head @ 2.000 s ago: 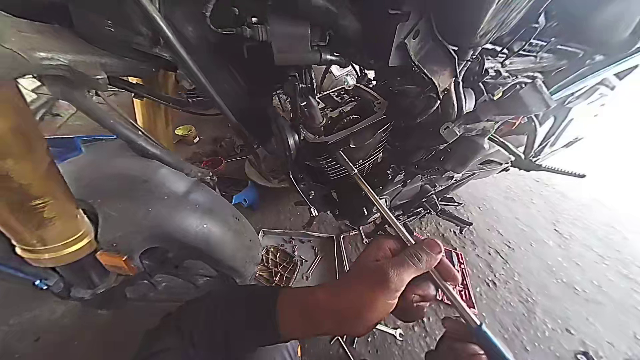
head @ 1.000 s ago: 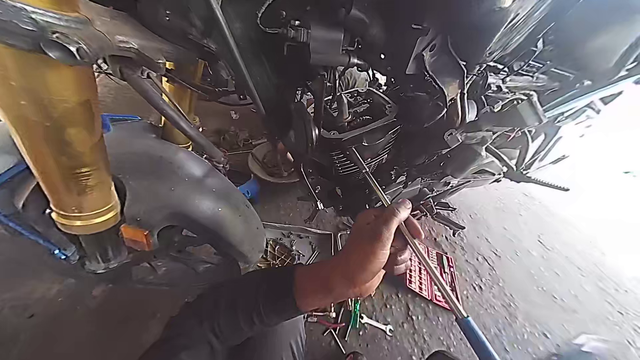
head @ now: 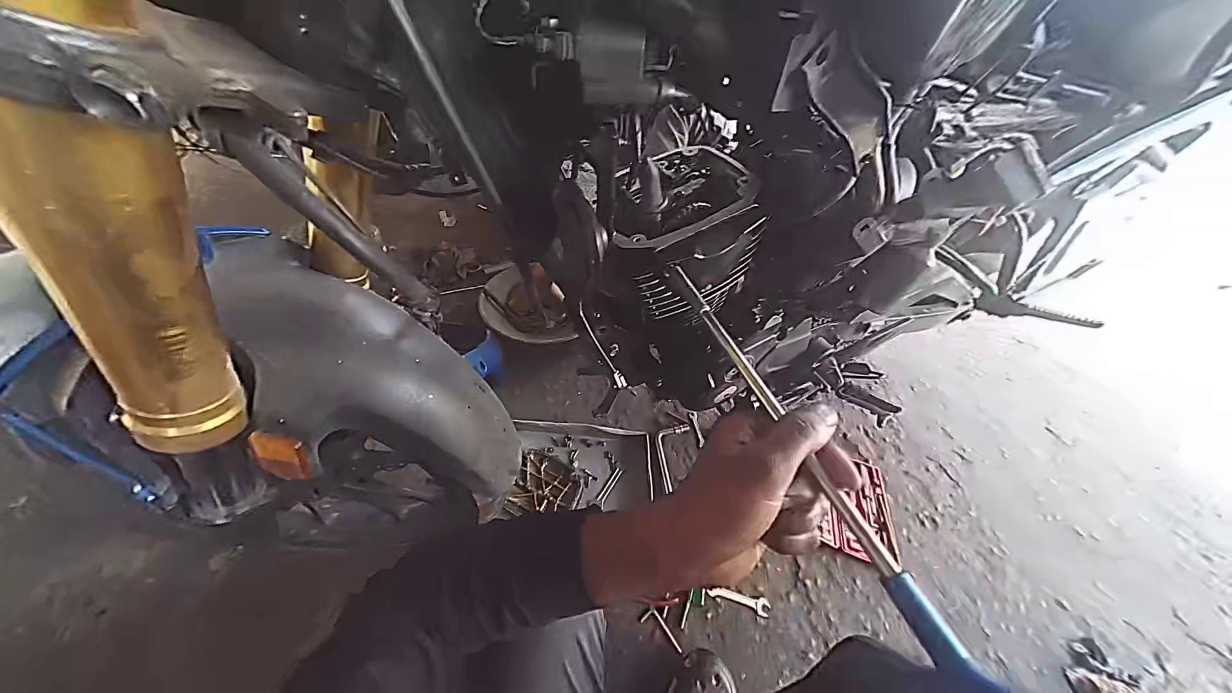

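My left hand, in a dark sleeve, is closed around the metal shaft of a long tool with a blue handle. The tool slants from the lower right up to the finned cylinder of a motorcycle engine, where its tip meets or lies in front of the fins. How the tip is seated there cannot be told. Above the fins the cylinder head has its top uncovered, with inner parts showing. The handle runs out at the bottom edge, and my right hand is out of view.
A gold fork tube and a grey front fender stand at left. On the ground lie a metal tray with bolts, a red tool case, a wrench and a round bowl beside a blue container.
My right hand, on the tool near its handle two seconds ago, has left the view. My left hand stays closed on the shaft. The view has shifted somewhat.
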